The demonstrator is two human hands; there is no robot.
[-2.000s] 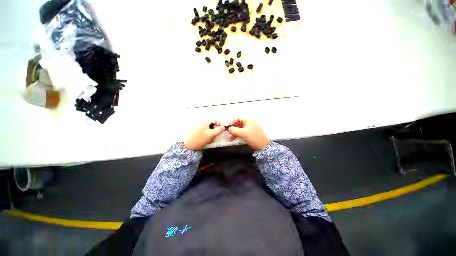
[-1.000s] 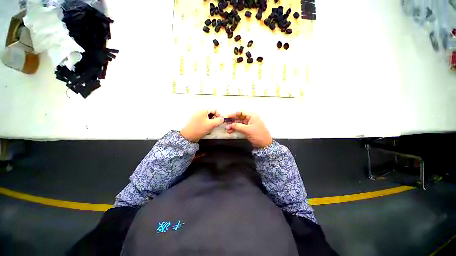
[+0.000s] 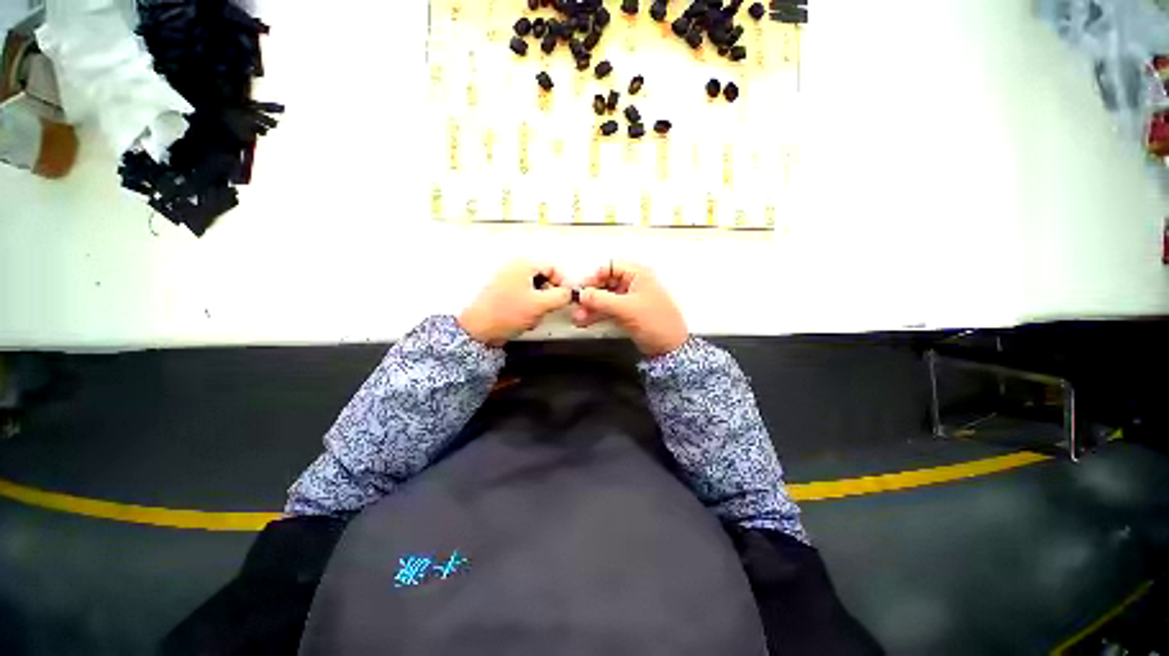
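My left hand (image 3: 517, 305) and my right hand (image 3: 631, 306) meet at the table's front edge, below the lettered board. A small dark piece (image 3: 576, 296) is pinched between the fingertips of both hands; its exact shape is mostly hidden. Another dark bit (image 3: 542, 281) shows in the curled fingers of my left hand. Small black loops (image 3: 603, 69) lie scattered and piled on the upper part of the work board (image 3: 513, 195).
A heap of loose black strips (image 3: 199, 173) lies at the left, beside crumpled white wrap (image 3: 109, 80) and a carton with a brown item (image 3: 55, 149). Flat black strips (image 3: 787, 10) sit at the board's far right corner. Clear plastic (image 3: 1113, 58) lies at far right.
The view has shifted, so the board and heap sit higher in the picture. Both hands remain together; the dark piece between the fingertips shows shorter than a second ago.
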